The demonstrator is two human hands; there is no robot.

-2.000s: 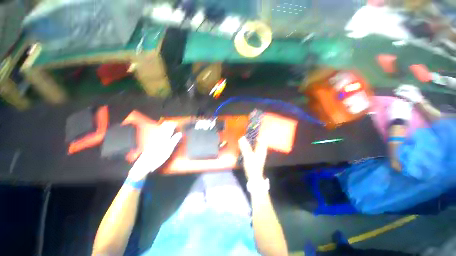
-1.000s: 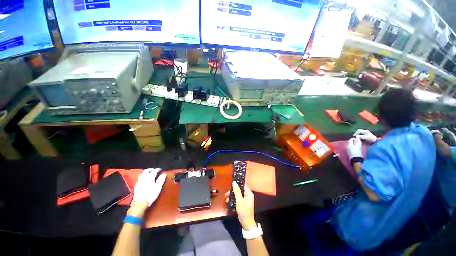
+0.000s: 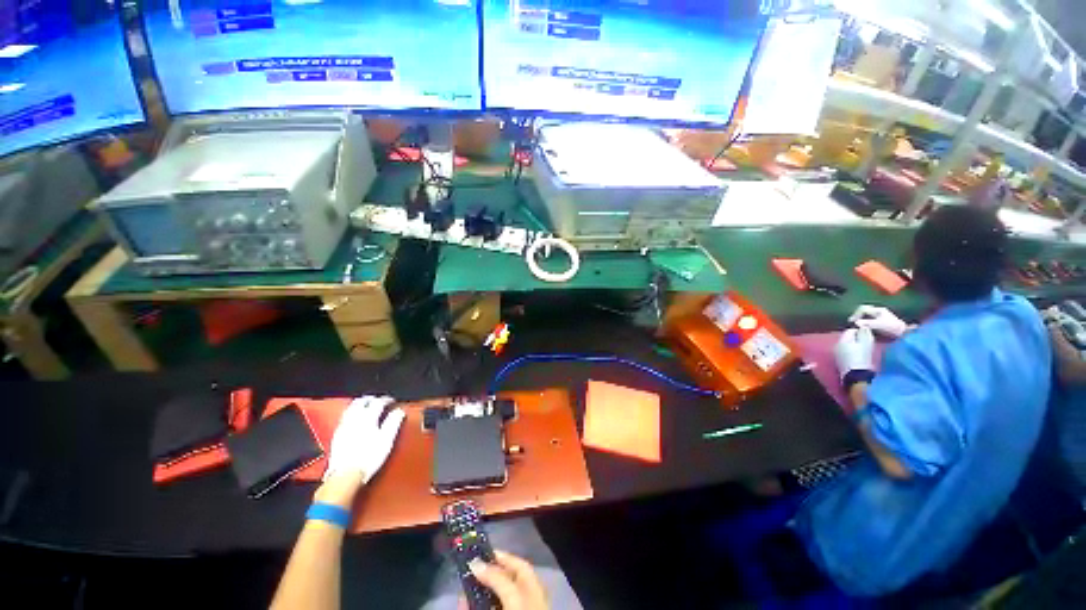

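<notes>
A black set-top box sits on the orange-brown fixture board, its back edge at the connector block. My left hand, in a white glove, rests on the board's left part, left of the box, with no object seen in it. My right hand is bare and partly cut off by the bottom edge. It holds the black remote control, thumb on the buttons, in front of the board's near edge. Two more black boxes, one near my left hand and one farther left, lie on red foam pads.
An orange foam pad and green pen lie right of the board. A blue cable curves towards the orange test box. Oscilloscopes and monitors stand behind. A person in blue sits at right.
My right hand and the remote have moved from the board's right part down and left, in front of the box. My left hand has stayed on the board. The monitors show a darker blue.
</notes>
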